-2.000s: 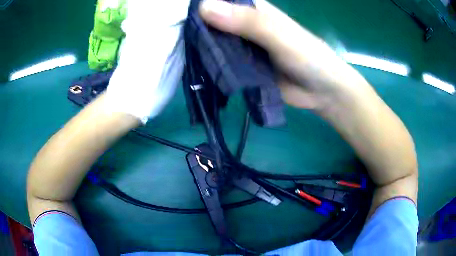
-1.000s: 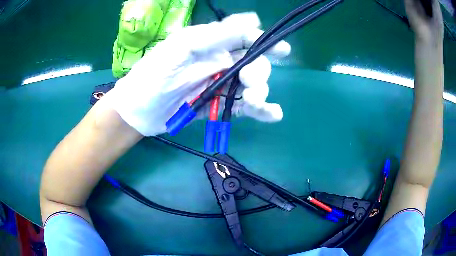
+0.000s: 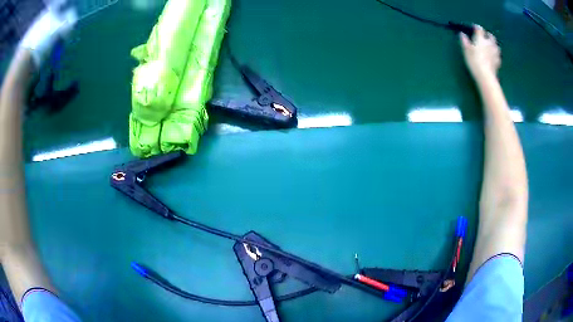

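Observation:
My left hand (image 3: 47,31), in a white glove, is blurred at the upper left edge, beside a dark clamp (image 3: 53,94) with a bit of blue; its grip is unclear. My bare right hand (image 3: 484,53) is stretched to the upper right, its fingers at a small black piece (image 3: 462,27) on a thin black cable. A black battery clamp (image 3: 262,267) with copper jaws lies at the front centre. Another clamp (image 3: 135,179) lies at the left, its cable running to the right. A third clamp (image 3: 267,100) lies farther back.
A lime-green bundle (image 3: 176,82) lies on the green bench (image 3: 352,188), left of centre. Another clamp (image 3: 402,277) lies near my right forearm. Blue plugs with red sleeves (image 3: 374,283) lie at the front right. A blue-ended cable (image 3: 207,299) curves at the front left.
My left hand has moved from the centre to the far upper left, and the blue-ended cables have left the centre. My right hand remains at the upper right. The bundle and back clamp show more fully.

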